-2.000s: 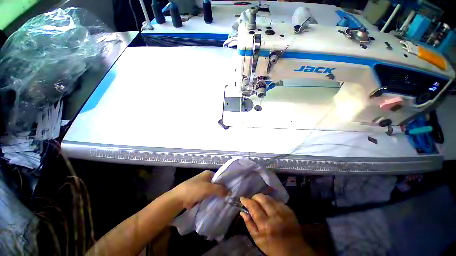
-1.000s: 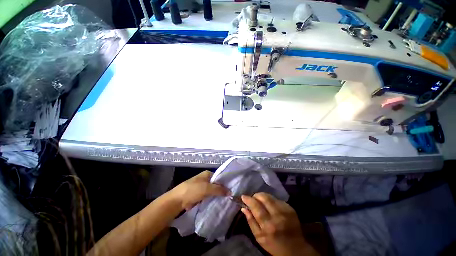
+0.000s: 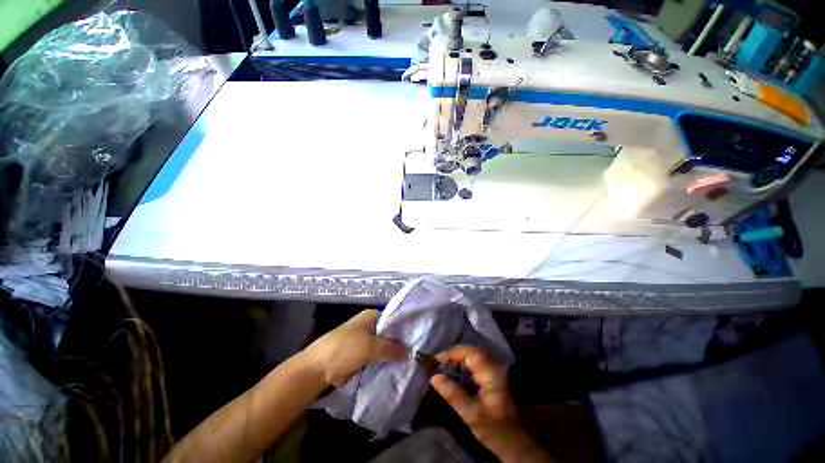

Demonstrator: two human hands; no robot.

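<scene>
A pale grey-lilac garment piece (image 3: 393,392) is bunched over the lap, just below the table's front edge. My left hand (image 3: 355,348) is shut on its left side. My right hand (image 3: 479,391) holds small dark thread snips (image 3: 441,368), partly hidden by the fingers. Their tip points left and meets the cloth beside my left fingertips. A fine thread (image 3: 563,250) trails over the table from the machine toward the cloth.
The white sewing machine (image 3: 579,101) stands on the blue-edged table (image 3: 271,172). A tape strip (image 3: 298,282) runs along the front edge. A crumpled clear bag (image 3: 81,99) and white scraps (image 3: 84,220) lie left. Blue-handled scissors (image 3: 765,253) lie at the right end.
My right hand has shifted a little and its fingers have opened wider around the snips, which show more. The cloth has moved slightly left. My left hand keeps its hold.
</scene>
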